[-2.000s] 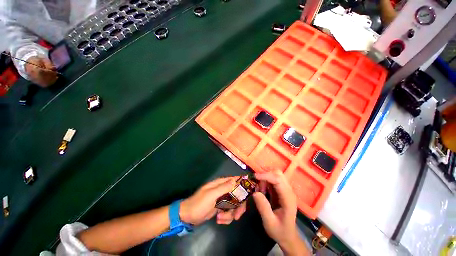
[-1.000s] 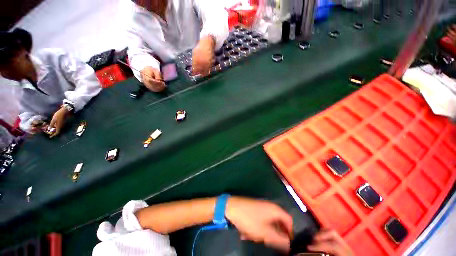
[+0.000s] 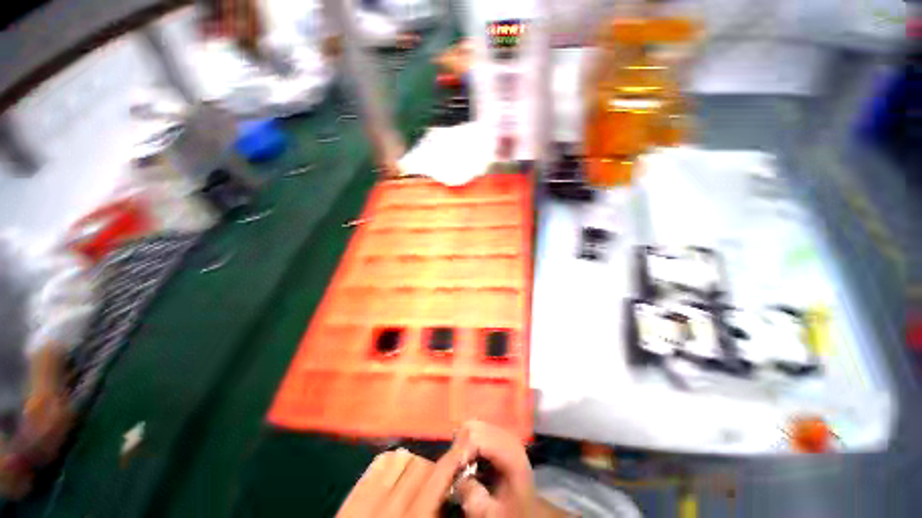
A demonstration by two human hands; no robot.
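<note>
The frame is blurred. My left hand (image 3: 394, 488) and my right hand (image 3: 500, 467) are together at the bottom centre, just below the near edge of the red-orange tray (image 3: 425, 390). Between the fingers is a small metallic watch module (image 3: 466, 476), mostly hidden by them. Both hands touch it, and their lower parts are cut off by the frame edge. Three dark square screens (image 3: 440, 339) lie side by side in one row of tray pockets.
Right of the tray is a white press table (image 3: 586, 334) with grouped press fixtures (image 3: 677, 329), loose black parts (image 3: 593, 243) and an orange-red knob (image 3: 811, 434). Behind stand a gold-orange press (image 3: 635, 101) and control panel (image 3: 509, 91). White paper (image 3: 445, 154) lies at the tray's far end. Left is the green belt (image 3: 172, 379) and a coworker's arm (image 3: 42, 405).
The view has swung right, bringing the press table into sight and moving the tray left. My hands are now close together over the small module. The blue wrist strap is out of view.
</note>
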